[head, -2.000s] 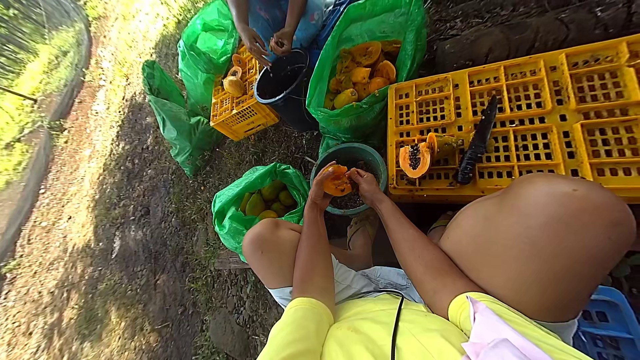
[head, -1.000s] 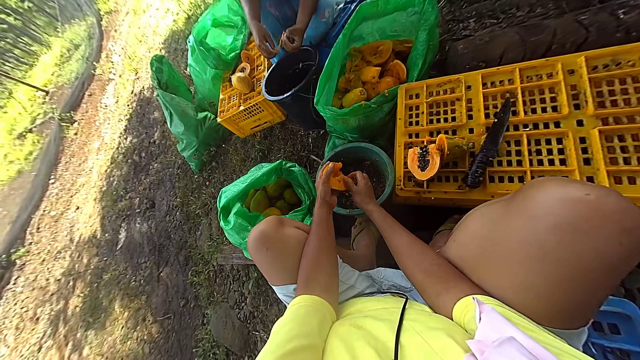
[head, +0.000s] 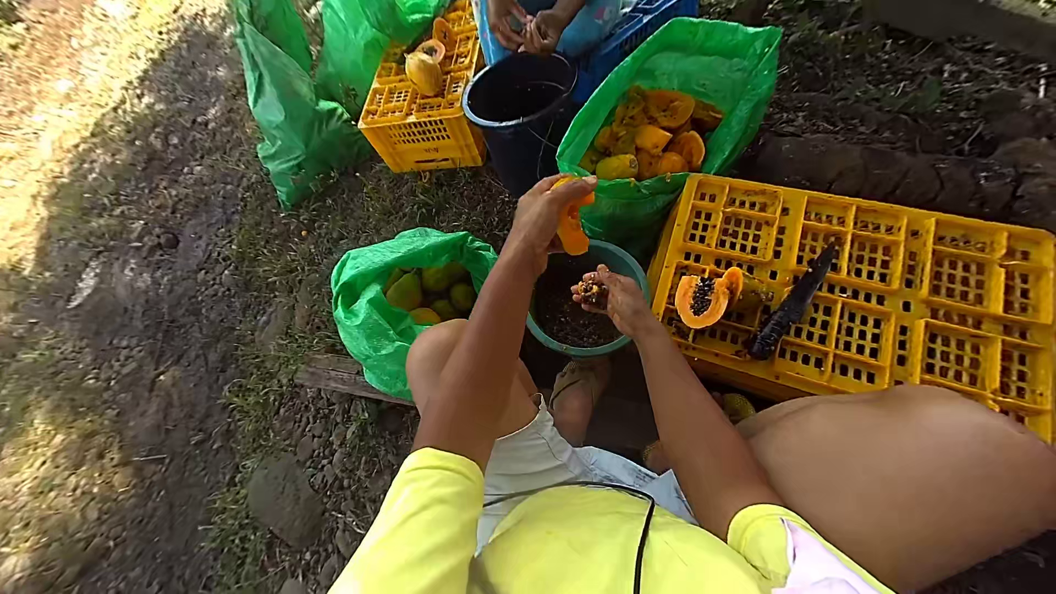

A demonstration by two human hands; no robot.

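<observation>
My left hand [head: 544, 216] holds a hollowed papaya piece [head: 574, 224] raised above the far rim of a teal bucket [head: 538, 330], beside an open green sack of cut papayas [head: 660, 139]. Dark seeds with orange pulp [head: 592, 292] lie in the curled fingers of my right hand [head: 612, 300], over the bucket, whose bottom holds a dark mass. On the upturned yellow crate [head: 907, 285] to the right rest a cut papaya with seeds inside [head: 703, 299] and a large dark-bladed knife [head: 794, 301].
Whole papayas fill a green sack [head: 371, 309] at left. Beyond are a dark bucket [head: 516, 124], a yellow crate [head: 425, 136] bearing papaya pieces, and another person's hands [head: 528, 31]. More green sacks [head: 293, 115] stand at far left. A wooden plank [head: 351, 378] and stones lie on the ground.
My hands, together at the papaya piece before, are now apart. The left has moved with the piece away from me, toward the sack of cut fruit; seeds and pulp now show in the right.
</observation>
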